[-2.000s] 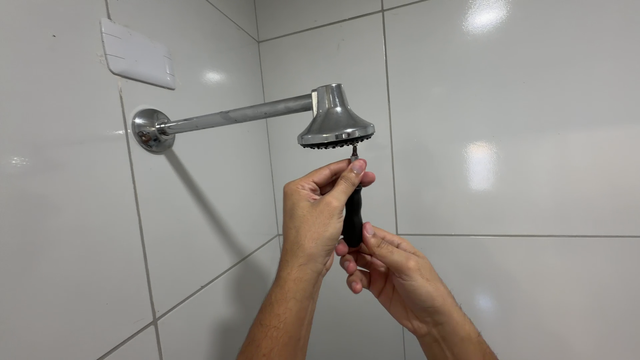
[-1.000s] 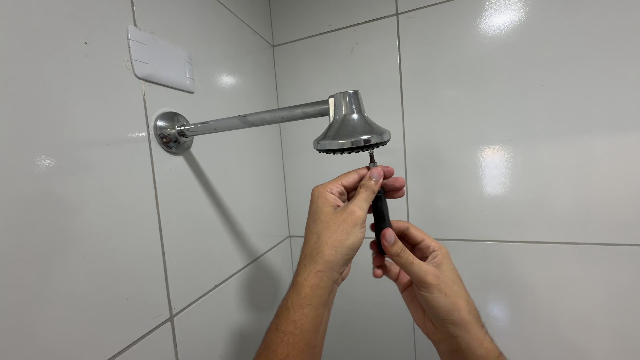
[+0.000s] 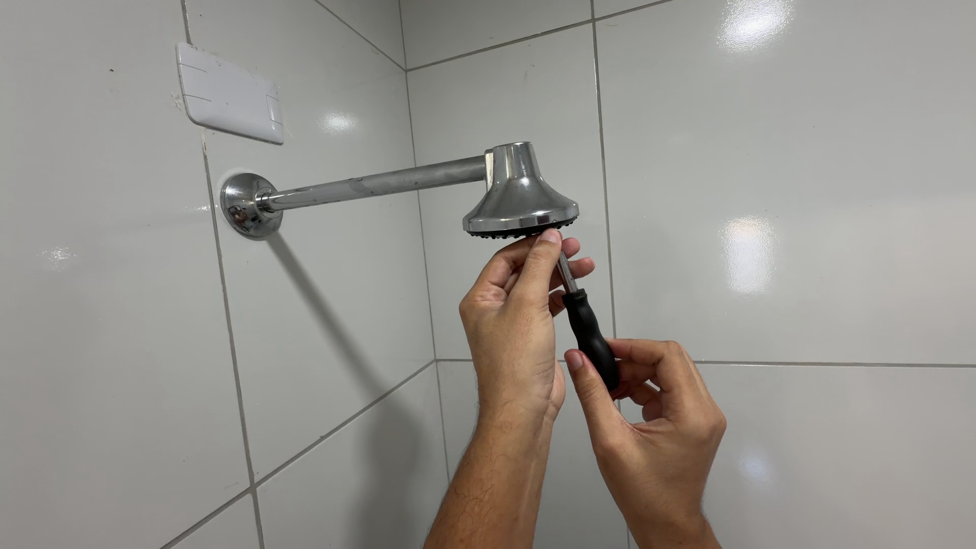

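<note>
A chrome shower head [image 3: 521, 194] with a dark nozzle face faces down at the end of its wall arm. Just under its right part, my left hand [image 3: 522, 313] pinches with thumb and fingertips around the upper shaft of a screwdriver; the thumb tip is at the face's edge. The screwdriver [image 3: 589, 335] has a black handle and a metal shaft and leans up to the left. My right hand [image 3: 663, 419] grips the lower end of the handle between thumb and fingers. The screwdriver's tip is hidden behind my left fingers.
The chrome shower arm [image 3: 381, 183] runs from a round wall flange [image 3: 250, 205] on the left tiled wall. Above the flange is a white cover plate [image 3: 230, 93]. Glossy pale tiles [image 3: 801, 191] cover both walls, which meet in a corner behind the shower head.
The left fingers have moved up to the shower head's underside. More of the screwdriver's handle and shaft shows below them, and it leans more to the left at its top.
</note>
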